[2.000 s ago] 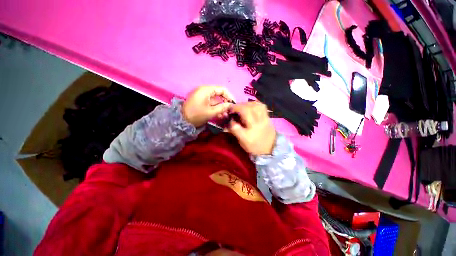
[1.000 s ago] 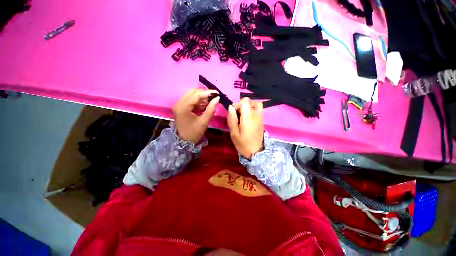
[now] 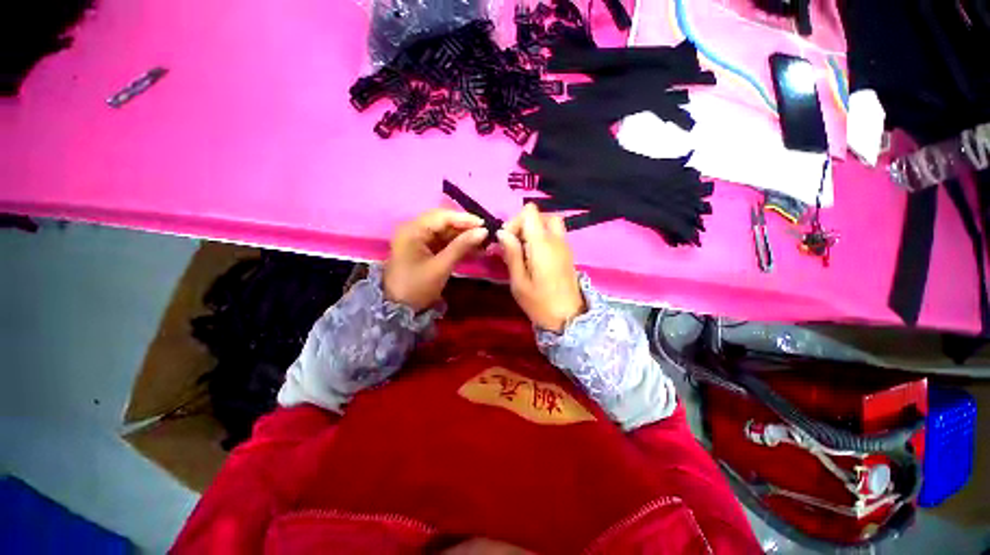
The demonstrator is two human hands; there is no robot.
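My left hand [image 3: 427, 258] and my right hand [image 3: 540, 266] meet at the table's front edge, fingertips almost touching. Between them they pinch a black webbing strap piece [image 3: 467, 203]; its free end points up and left over the pink table. A small dark lump shows at the fingertips, but I cannot tell if it is a buckle. A loose heap of black plastic buckles [image 3: 456, 81] lies beyond my hands. One buckle [image 3: 523, 181] lies apart beside the stack of black strap pieces [image 3: 619, 163].
A plastic bag [image 3: 418, 27] is behind the heap. Snips [image 3: 138, 87] lie left; a similar tool [image 3: 762, 239] and keys [image 3: 814, 241] lie right. A smartphone [image 3: 798, 103] is on white cloth [image 3: 749, 141]. A cardboard box [image 3: 163, 369] of black pieces stands below left.
Compared with one second ago, my fingertips have closed together on the strap. Two seconds ago my hands were higher and the strap was mostly hidden. The view has shifted left.
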